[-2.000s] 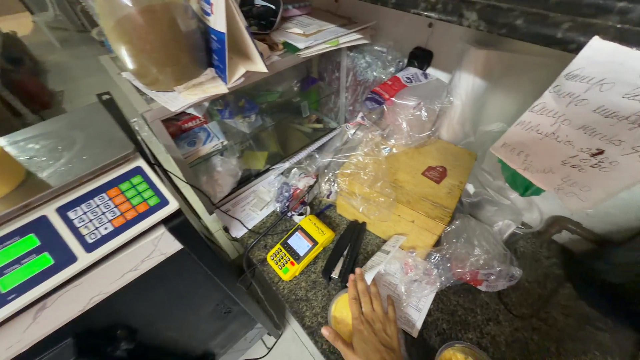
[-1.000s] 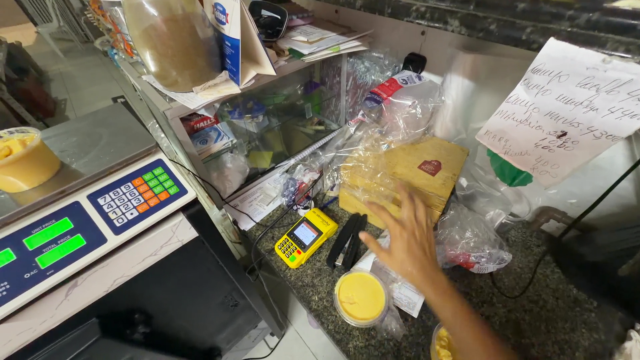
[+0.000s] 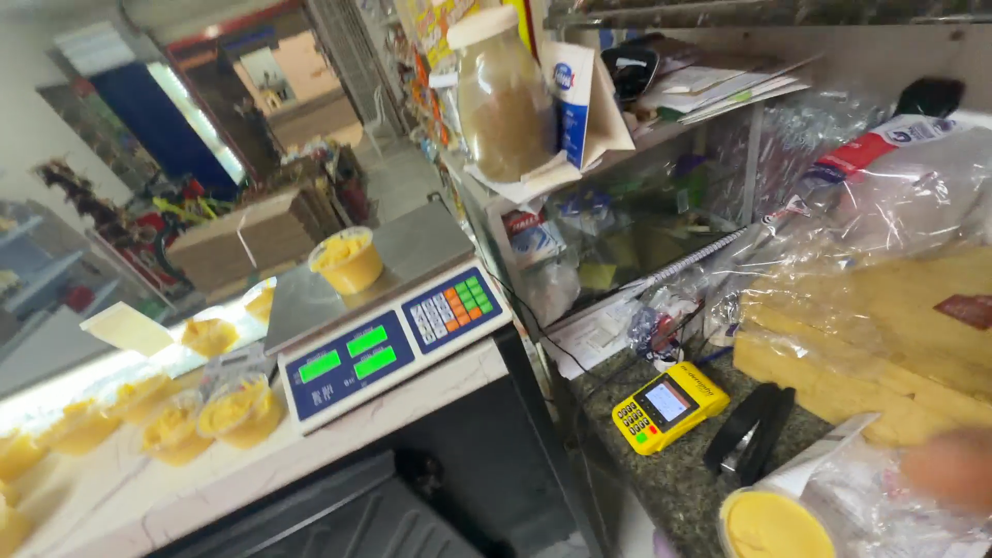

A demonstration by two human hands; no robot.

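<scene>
A blurred part of my right hand point(image 3: 949, 469) shows at the right edge, over or beside clear plastic wrapping point(image 3: 868, 496); its fingers cannot be made out. Below and left of it, a round tub with yellow contents point(image 3: 775, 527) sits at the bottom edge, partly cut off. A black stapler point(image 3: 750, 434) lies beside a yellow card terminal point(image 3: 670, 407) on the granite counter. My left hand is out of view. On the steel plate of a digital scale point(image 3: 395, 341) stands an open tub heaped with yellow food point(image 3: 346, 260).
Several filled yellow tubs point(image 3: 240, 411) line the pale marble counter point(image 3: 225, 496) at left. A yellowish board or package point(image 3: 876, 349) lies under plastic at right. Behind stand a glass-sided shelf point(image 3: 643, 256), a large lidded jar point(image 3: 504, 101) and stacked papers point(image 3: 713, 77). A cable trails behind the terminal.
The view has swung left, showing more of the scale and tubs. My right hand, on the round tub two seconds ago, has lifted off it and is now at the right edge.
</scene>
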